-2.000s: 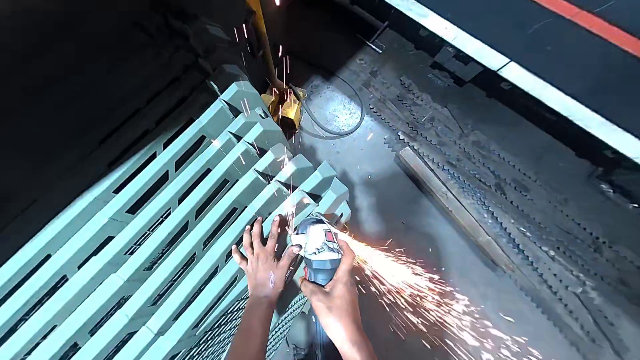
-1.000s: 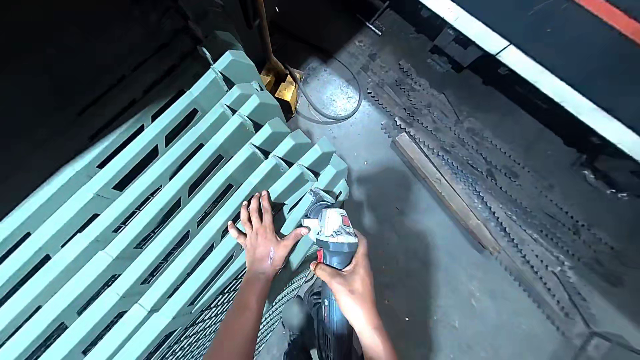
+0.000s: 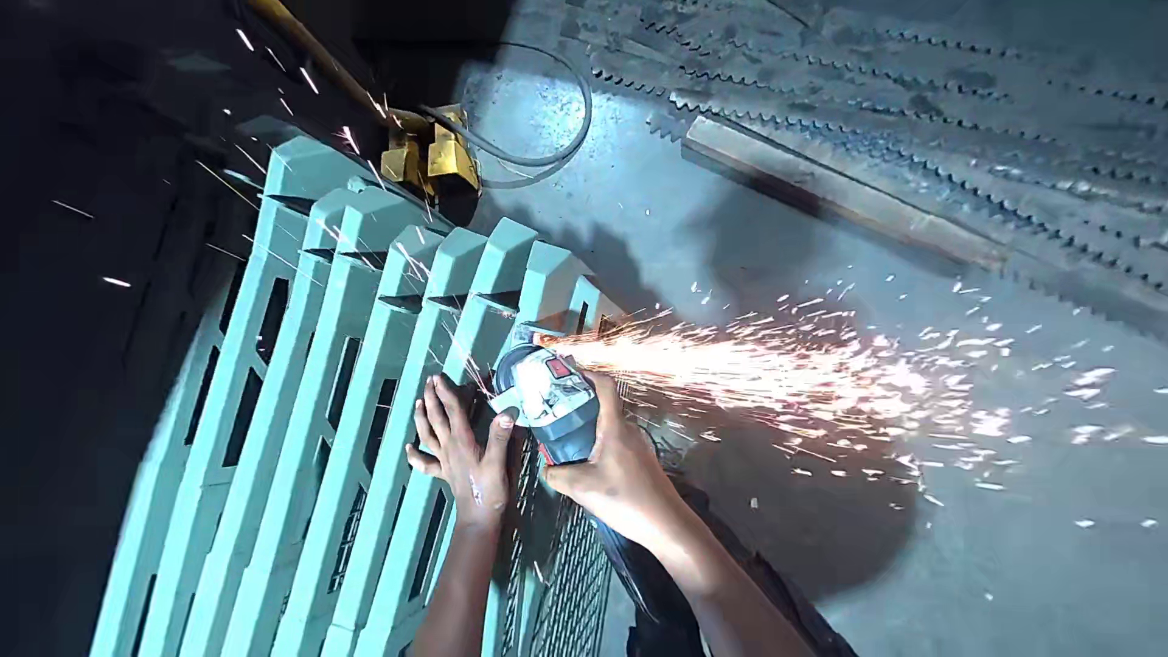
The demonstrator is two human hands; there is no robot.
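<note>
My right hand [image 3: 613, 458] is closed around the body of an angle grinder [image 3: 558, 394]. The grinder's head is against the end of the slotted, light green metal panels [image 3: 365, 438], near the rightmost ones. Its disc is mostly hidden, and a bright stream of sparks [image 3: 776, 365] sprays to the right. My left hand [image 3: 464, 447] rests with spread fingers on a panel, left of the grinder, its thumb at the edge of the tool's head.
Behind the panels stands a yellow metal piece [image 3: 443, 164] beside a looped cable [image 3: 584, 109]. A long rectangular bar [image 3: 839, 196] and several toothed metal strips [image 3: 985, 182] lie on the concrete floor [image 3: 1031, 584]. Wire mesh [image 3: 570, 575] shows beside my right forearm.
Sparks spray from the grinder now; one second ago there were none, though they showed two seconds ago. The view has turned and shifted. Both hands keep their places on the panels and the tool.
</note>
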